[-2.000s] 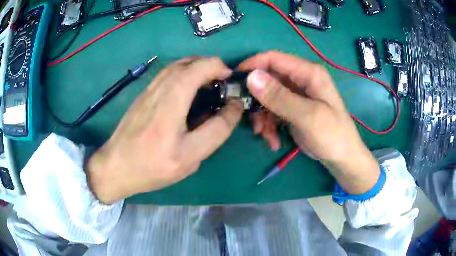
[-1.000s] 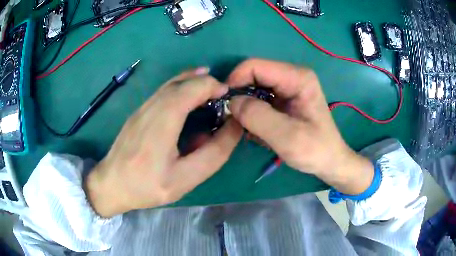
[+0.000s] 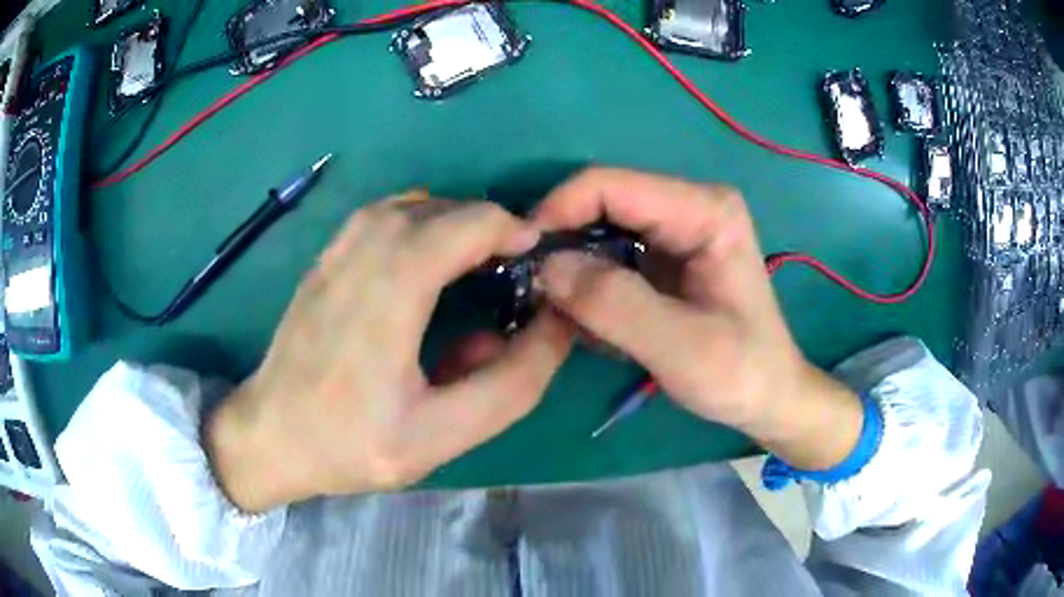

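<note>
My left hand (image 3: 373,338) and my right hand (image 3: 671,303) are bare and meet at the middle of the mat. Both hold one electronic module (image 3: 513,286) between thumbs and fingers. Only parts of its black rim and small corner projections show; its centre is hidden by my fingers. The black test probe (image 3: 239,239) lies on the mat left of my left hand, its tip up and right. The red test probe (image 3: 636,400) lies partly hidden under my right hand, its tip showing below.
Several modules, one with a silvery centre (image 3: 461,49), lie along the far side. A teal multimeter (image 3: 41,204) stands at the left edge. A red lead (image 3: 747,131) curves across the green mat (image 3: 373,128). Clear blister trays (image 3: 1009,222) fill the right edge.
Since two seconds ago, my right fingers have closed further over the module and cover its centre. In the last second, both hands have hardly moved and stay on it.
</note>
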